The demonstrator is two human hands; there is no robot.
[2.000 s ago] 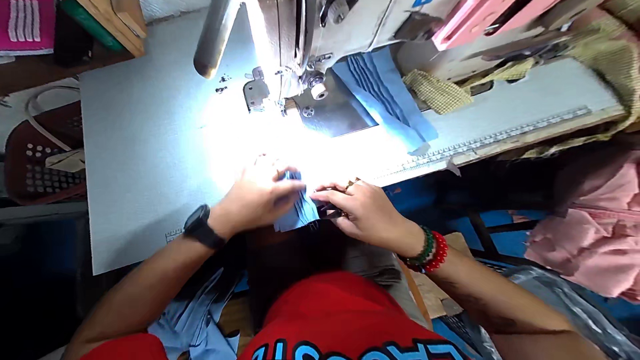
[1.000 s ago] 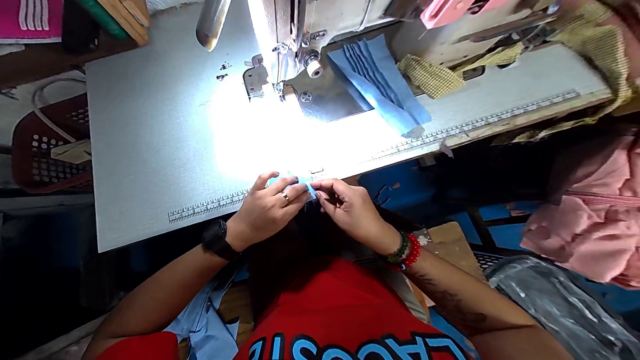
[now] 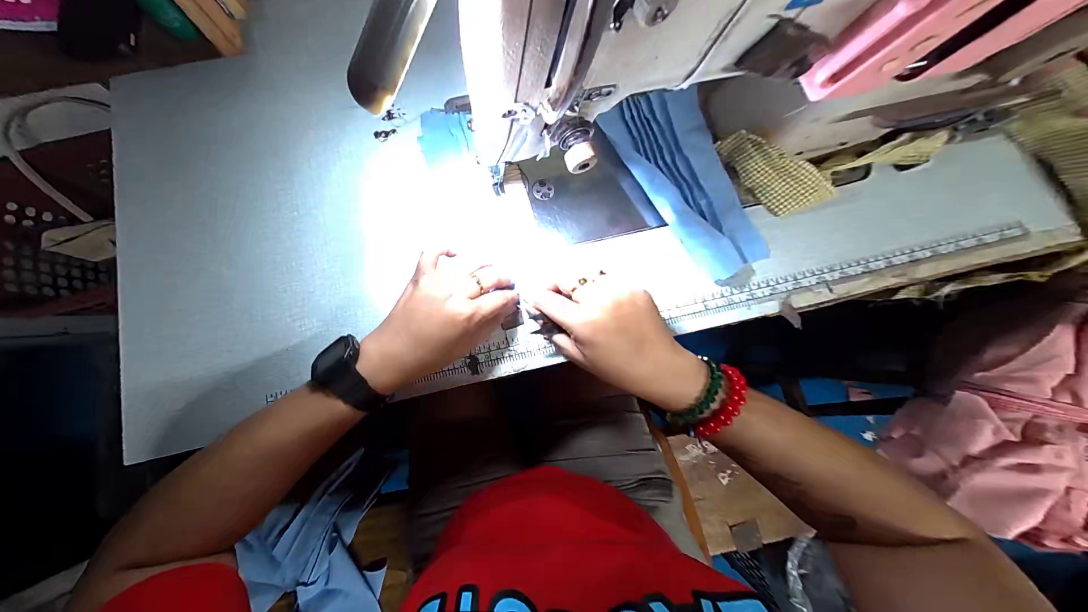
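Under the lamp, my left hand (image 3: 450, 310) rests on the sewing machine table (image 3: 229, 255), its fingers curled near the front edge. Close to its right, my right hand (image 3: 608, 327) has small dark items at its fingertips, too unclear to name. Glare hides much between the hands, so what either holds is uncertain. Blue fabric (image 3: 446, 136) lies behind and left of the needle area of the sewing machine (image 3: 510, 161). Pleated blue fabric (image 3: 680, 170) lies right of the needle.
A measuring tape (image 3: 850, 270) runs along the table's front edge. Yellow checked cloth (image 3: 773, 174) lies by the machine body. Pink fabric (image 3: 1011, 425) hangs at the right, and blue fabric pieces (image 3: 314, 535) lie below the table. A perforated basket (image 3: 51, 255) stands at the left.
The blue piece that was in my hands near the table's edge no longer shows there. Blue fabric now shows behind the needle area. Both hands have moved forward onto the table.
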